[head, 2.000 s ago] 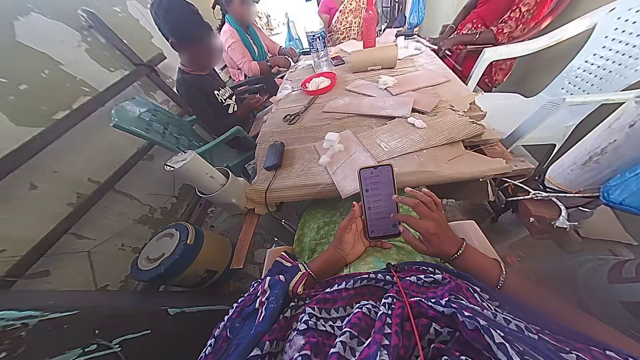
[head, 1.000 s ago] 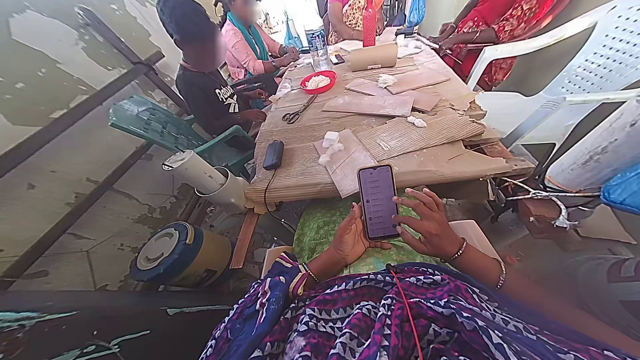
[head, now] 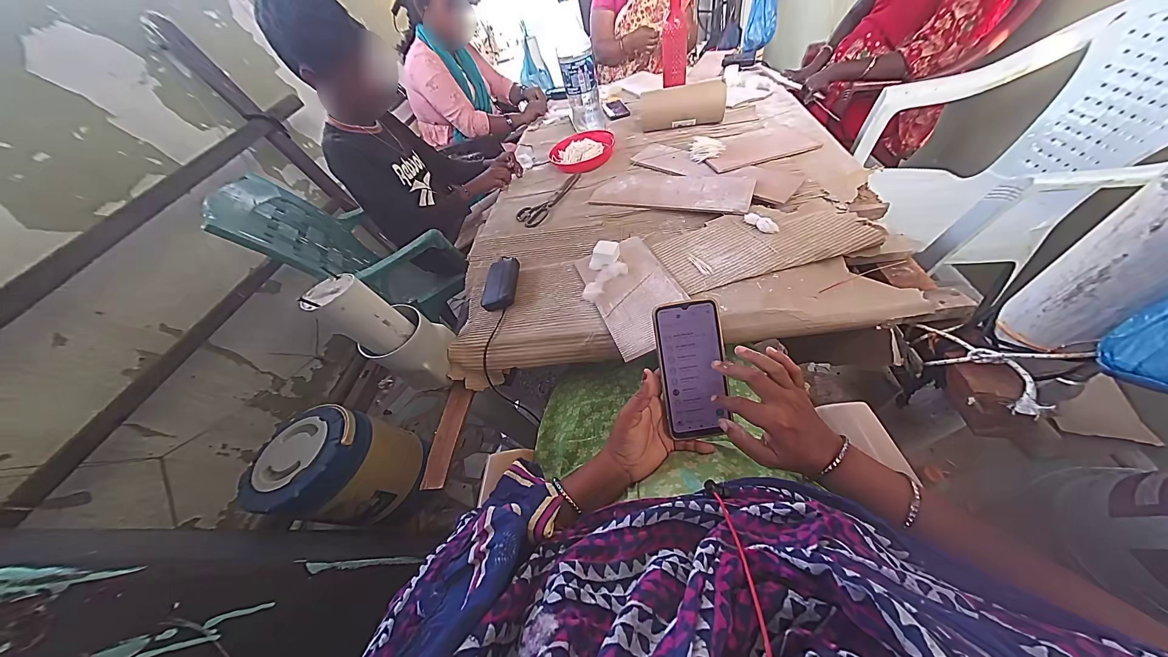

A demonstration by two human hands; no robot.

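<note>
A smartphone (head: pixel 691 370) with a lit screen is held upright over my lap by my left hand (head: pixel 644 427), whose palm and fingers support its lower left side and bottom. My right hand (head: pixel 774 409) is at the phone's right edge, fingers spread, fingertips at or just over the screen. Beyond the phone, a flat tile (head: pixel 637 297) lies on the cardboard-covered table with a white block (head: pixel 604 255) and cotton tufts (head: pixel 600 282) on it. A black power adapter or similar box (head: pixel 500 283) with a cable lies at the table's left edge.
Scissors (head: pixel 547 203), a red bowl (head: pixel 582 151) of white pieces, a plastic bottle (head: pixel 581 87) and a cardboard roll (head: pixel 683 105) lie or stand farther up the table. Several people sit around it. A water cooler jug (head: pixel 333 464) is on the left, a white plastic chair (head: pixel 1013 137) on the right.
</note>
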